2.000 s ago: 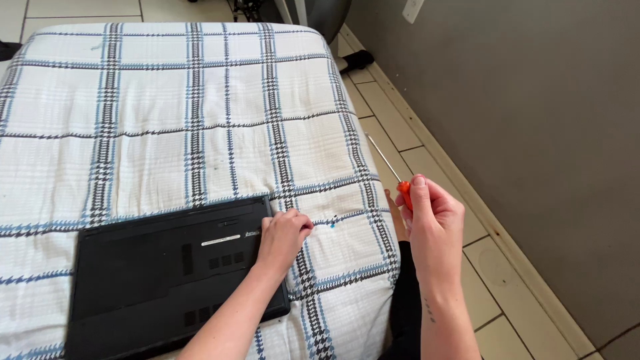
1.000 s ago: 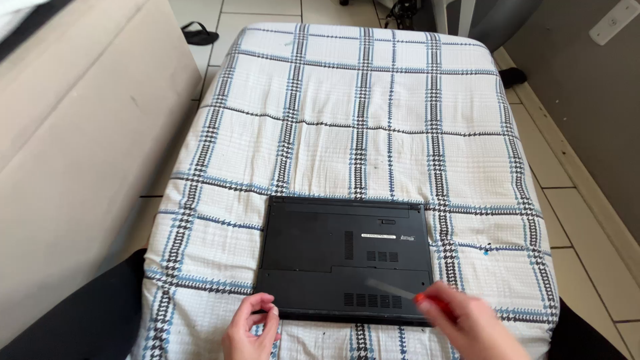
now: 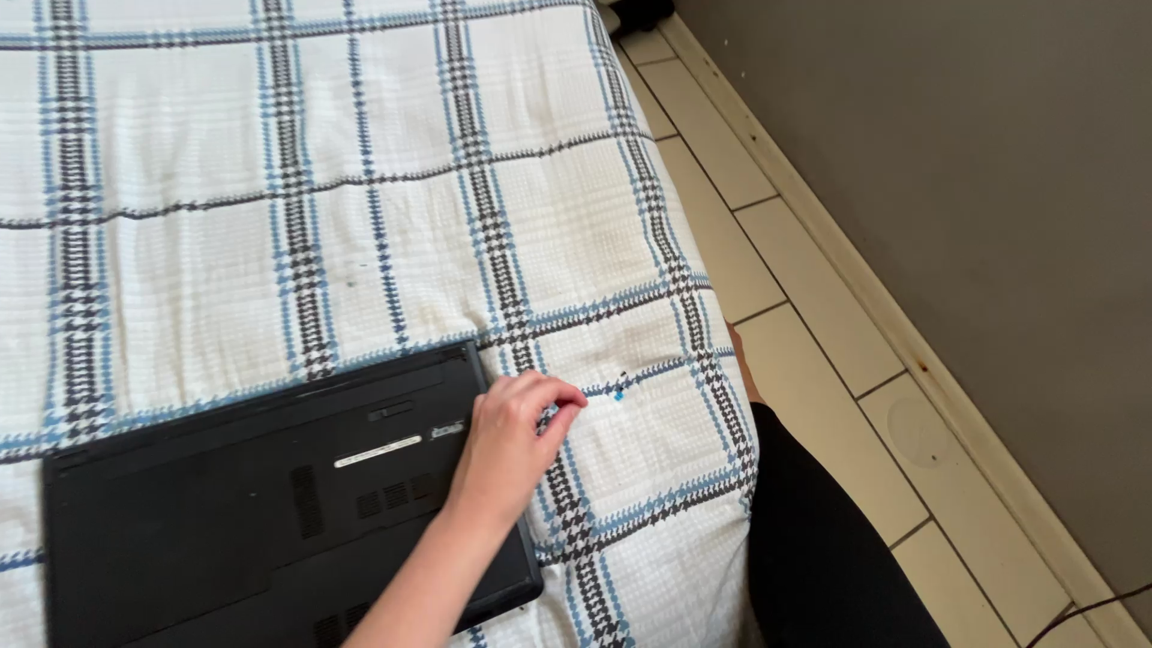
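A black laptop (image 3: 207,486) lies underside up on the plaid cloth (image 3: 198,261), with vents and a pale label strip showing. My left hand (image 3: 517,432) reaches across the laptop's right edge. Its thumb and index fingertips are pinched together over the cloth; whether something small sits between them cannot be seen. Just right of those fingertips lie a few tiny dark bits (image 3: 623,376) and a small blue bit (image 3: 619,394), apart from the hand. My right hand is out of view, and no screwdriver shows.
The cloth-covered surface drops off on the right, beside my black-clad leg (image 3: 828,540). Beyond it are floor tiles (image 3: 810,378) and a grey wall (image 3: 972,216) with a baseboard (image 3: 864,297). A dark cable (image 3: 1080,612) crosses the lower right corner.
My left hand has gone from the laptop's lower left corner to beyond its right edge. My right hand, with the orange-handled screwdriver, has left the view. The view has swung right and closer.
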